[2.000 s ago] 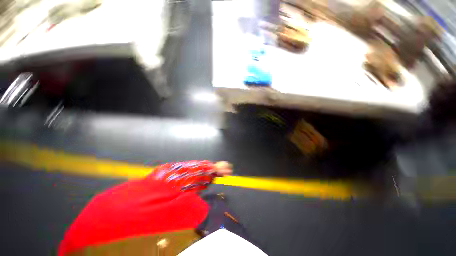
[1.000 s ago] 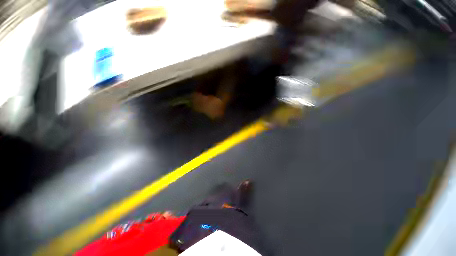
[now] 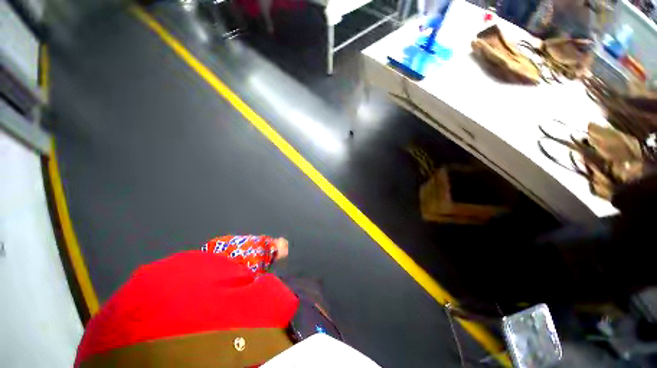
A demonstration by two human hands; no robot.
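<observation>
My left hand (image 3: 281,248) shows small and partly hidden past the patterned red sleeve cover (image 3: 243,249), low over the grey floor; its fingers are too small to read. My right hand is out of the picture. Nearest on the right is a long white worktable (image 3: 472,93). Soft brown bags with straps lie on it, one near its far end (image 3: 504,56) and another toward its near end (image 3: 616,154). A blue stand (image 3: 425,54) sits at the table's far corner. No hand touches these.
An open cardboard carton (image 3: 457,212) is on the floor under the table. A stool with a shiny square seat (image 3: 532,336) is at lower right, beside the yellow lane line (image 3: 317,176). A white wall (image 3: 29,244) runs along the left. Another white-legged table (image 3: 331,39) is farther ahead.
The view has swung left along the lane, so the worktable and blue stand now sit at right. The picture is sharper. My left hand, hard to make out one second ago, shows again.
</observation>
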